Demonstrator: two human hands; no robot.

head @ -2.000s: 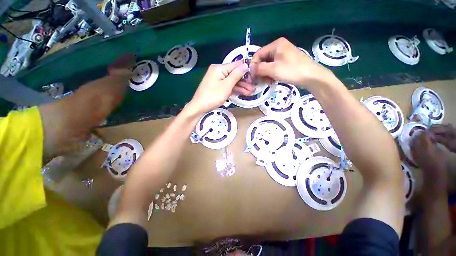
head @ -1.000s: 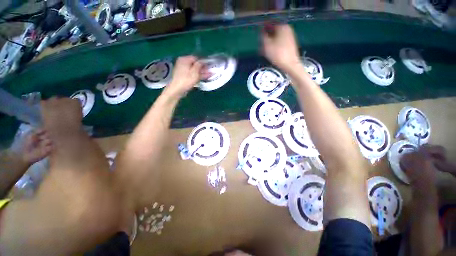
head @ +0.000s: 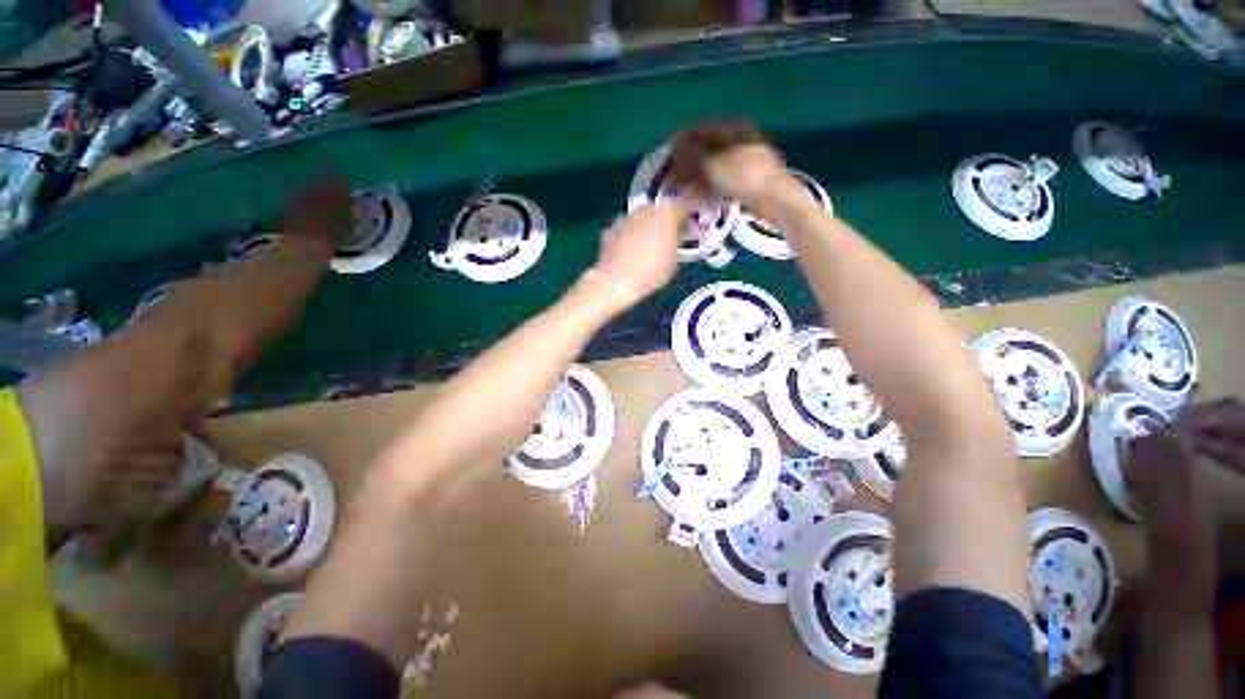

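My left hand [head: 642,250] and my right hand [head: 744,167] are close together over a white slotted disc [head: 653,180] on the green conveyor belt. Both hands are blurred and cover part of the disc. What the fingers hold cannot be made out. Another disc [head: 789,230] lies on the belt beside it, partly behind my right wrist. Nearer me, several slotted discs lie grouped on the brown tabletop, one of them overlapping others [head: 710,458]. A single disc [head: 567,426] lies left of them, partly behind my left forearm.
The green conveyor belt [head: 574,137] carries more discs left and right. Tiny shiny pieces [head: 580,503] and small white pieces [head: 430,649] lie on the tabletop. A neighbour in a yellow sleeve [head: 27,546] reaches over the belt at left. Another person's hands [head: 1161,458] hold a disc at right.
My hands were apart over the belt a second ago and are now together over one disc. The disc near my left hand is no longer there. The left neighbour's arm has reached back over the belt.
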